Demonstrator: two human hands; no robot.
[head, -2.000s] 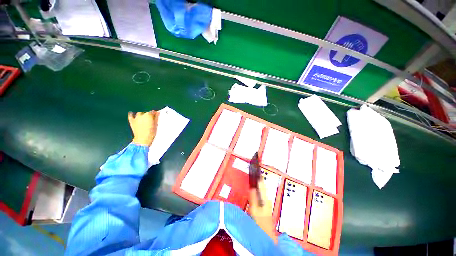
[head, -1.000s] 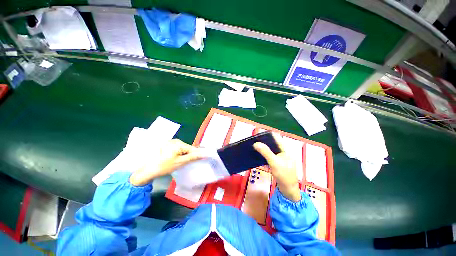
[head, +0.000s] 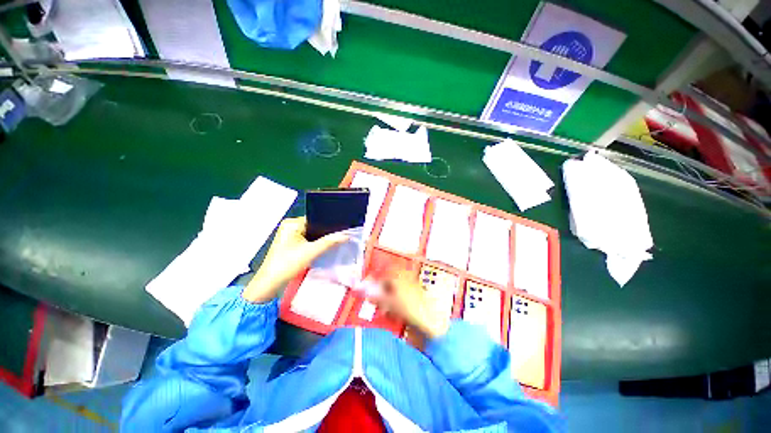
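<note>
My left hand [head: 287, 255] holds a dark smartphone [head: 336, 211] upright over the tray's left side. A thin white sleeve [head: 341, 260] covers its lower part. My right hand [head: 410, 306] is blurred, below the sleeve's lower end; whether it touches the sleeve is unclear. The red-orange tray [head: 554, 321] lies in front of me. White covered phones [head: 448, 232] fill the visible far-row slots. The near row shows a white rectangle [head: 317, 300] at left, a red slot with a small white label [head: 367, 310], then three bare phones [head: 527, 338] with camera dots.
Fanned white sleeves [head: 221, 241] lie left of the tray. Loose white pieces [head: 397, 144] [head: 517, 174] and a puffy white bundle [head: 607, 211] lie beyond and right. A green partition with a metal rail [head: 423, 32] bounds the back.
The phone has moved left and turned upright, from my right hand into my left. The sleeve now covers its lower part. My right hand has dropped down and left.
</note>
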